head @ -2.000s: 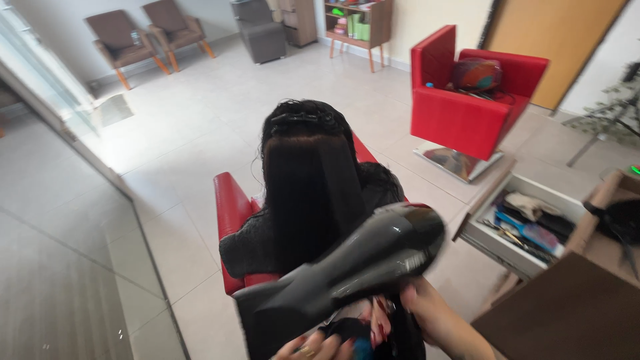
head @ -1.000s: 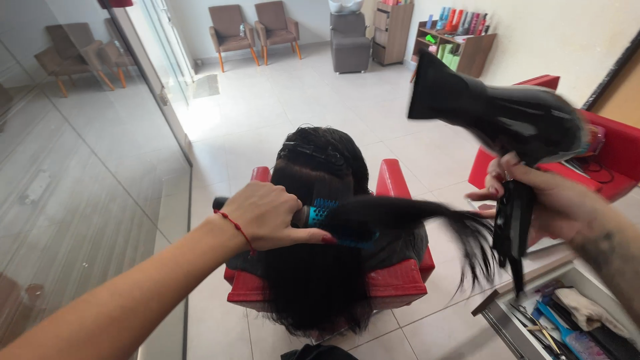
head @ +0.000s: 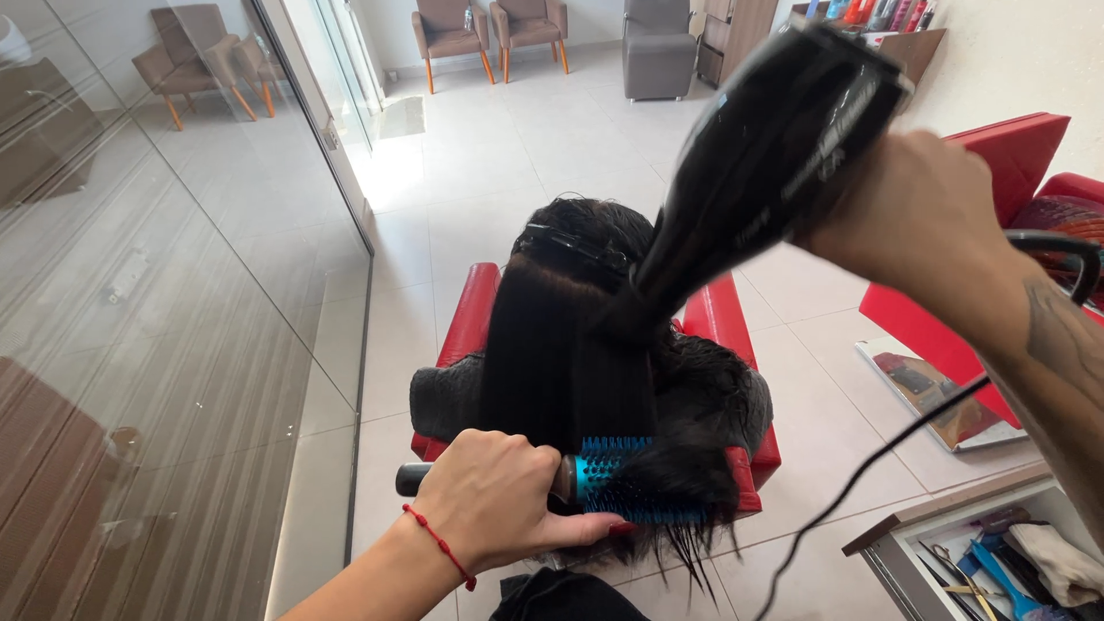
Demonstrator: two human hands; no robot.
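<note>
My left hand (head: 496,500), with a red cord bracelet at the wrist, grips the handle of a round hairbrush (head: 604,470) with blue bristles. Ends of long dark hair (head: 535,362) lie over the brush behind a seated person's back. My right hand (head: 906,207) holds a black hair dryer (head: 768,147), its nozzle pointing down at the hair above the brush. The dryer hides part of the head. A dark hair clip (head: 573,247) holds the upper hair. The person sits in a red salon chair (head: 470,315).
An open drawer (head: 914,543) with scissors (head: 962,578), combs and a cloth is at lower right. Another red chair (head: 1018,172) stands at right, where the dryer's cord (head: 862,466) hangs. A glass partition (head: 216,285) runs along the left. Brown armchairs (head: 453,34) stand at the back.
The dryer was held out to the right a second ago; now its nozzle is down over the hair. My left hand and the brush are lower, at the hair ends.
</note>
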